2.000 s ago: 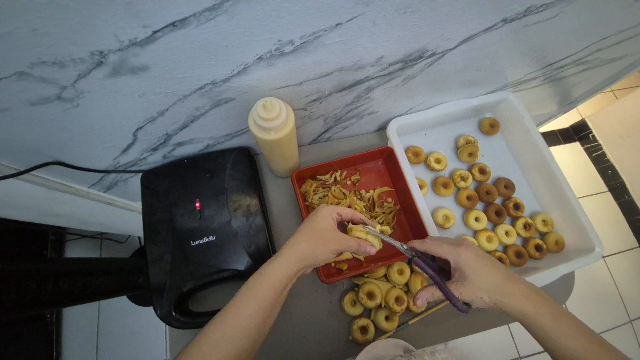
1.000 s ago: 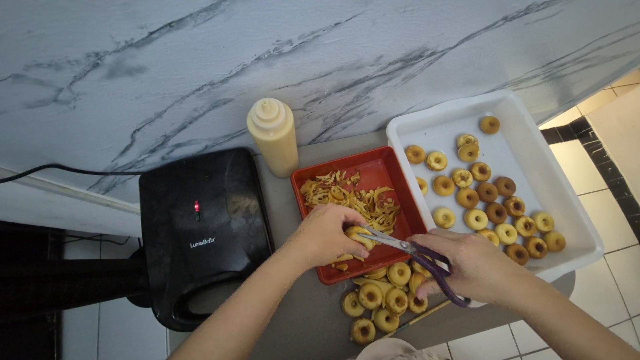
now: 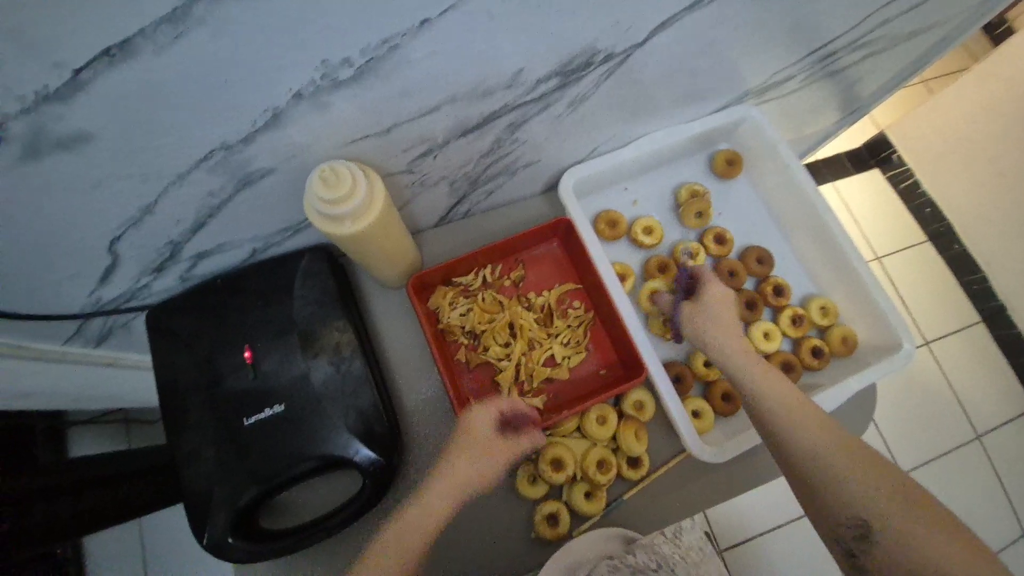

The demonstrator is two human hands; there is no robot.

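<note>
My right hand [image 3: 708, 308] is over the white plastic tray [image 3: 868, 316], closed around purple-handled scissors [image 3: 682, 304] among small ring-shaped doughnuts [image 3: 756, 260]. My left hand [image 3: 492, 436], blurred, hovers at the near edge of the red square tray [image 3: 604, 332]; whether it holds anything does not show. Thin browned dough trimmings [image 3: 516, 328] lie heaped in the red tray. Just beside that hand, a pile of untrimmed-looking mini doughnuts [image 3: 598, 464] rests on the grey table.
A black LumaBella doughnut maker [image 3: 272, 384] with a lit red lamp stands at left, its cord running left. Behind is a squeeze bottle of pale batter [image 3: 364, 224] near the marble-patterned wall. A thin wooden stick [image 3: 632, 492] and a pale round rim [image 3: 588, 552] are at the near edge.
My hands were together over the red tray, the scissors cutting at a doughnut in my left hand. Now they are apart: the right, with the scissors, has moved into the white tray, the left towards the pile.
</note>
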